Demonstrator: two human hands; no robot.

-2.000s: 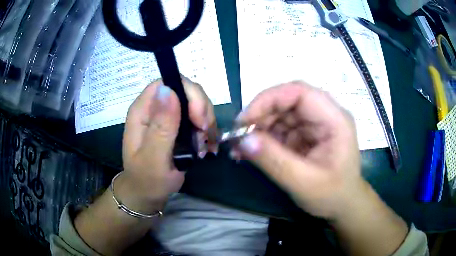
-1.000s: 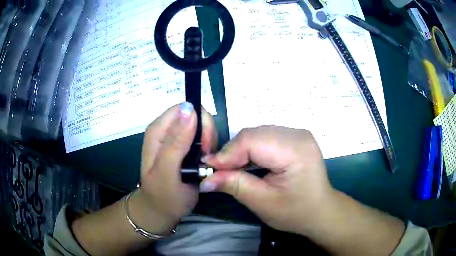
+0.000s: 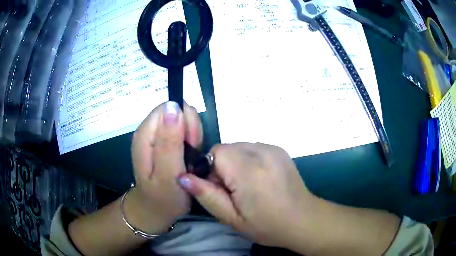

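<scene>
My left hand (image 3: pixel 162 160) grips the arm of a black ring-arm part (image 3: pixel 175 80), thumb on the arm. The ring points away from me, with a rounded tab inside it. My right hand (image 3: pixel 255 185) is closed around the socket end, its thumb near the dark socket. A bit of the silvery metal fitting (image 3: pixel 210 158) shows between the socket and my right fingers; the rest is hidden.
Printed sheets (image 3: pixel 290 80) lie on a dark green mat (image 3: pixel 325 175). A caliper (image 3: pixel 350 70) and a dark pen (image 3: pixel 367 24) lie at upper right. A yellow tool (image 3: pixel 430 80), blue tool (image 3: pixel 427 155), dotted sheet (image 3: pixel 447 125) and tape roll (image 3: pixel 439 37) are right; clear trays (image 3: pixel 35 70) left.
My right hand has come in from the right and closed on the socket end. The fitting is now mostly covered. The ring has come wholly away from its earlier tilted position and stands upright in view.
</scene>
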